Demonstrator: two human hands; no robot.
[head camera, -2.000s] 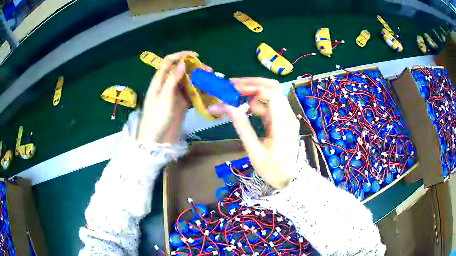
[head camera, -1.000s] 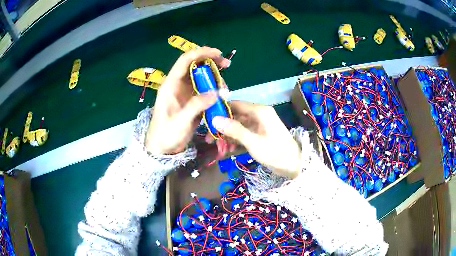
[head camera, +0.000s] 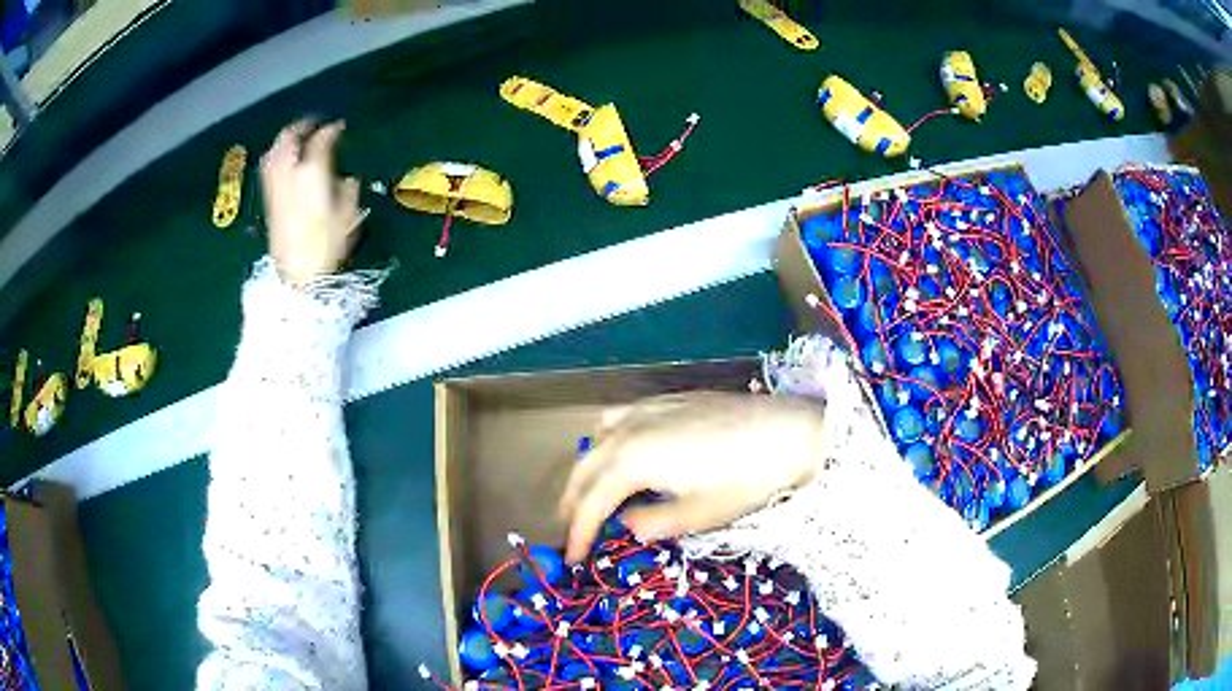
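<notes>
My left hand (head camera: 308, 203) is over the green belt, blurred, fingers spread, with no part visible in it. It is between a flat yellow cover (head camera: 230, 186) and an open yellow housing shell (head camera: 454, 193) with a red lead. My right hand (head camera: 696, 459) reaches down into the near battery carton (head camera: 453, 527). Its thumb and fingers are apart, with the tips by the blue battery packs (head camera: 547, 564); no lifted pack shows. A yellow shell with blue patches (head camera: 612, 155) lies on the belt, its lead to the right, touching a long yellow cover (head camera: 546, 101).
A fuller battery carton (head camera: 959, 338) stands to the right, with another (head camera: 1196, 297) beyond it. Part of a carton (head camera: 54, 581) shows at the lower left. A pale rail (head camera: 541, 286) separates belt and worktop. More yellow shells (head camera: 862, 116) and covers lie along the belt.
The shell with the blue pack has left my hands; a yellow shell now lies beside the long cover. My left hand moved left over the belt, my right down into the carton. Belt parts shifted right.
</notes>
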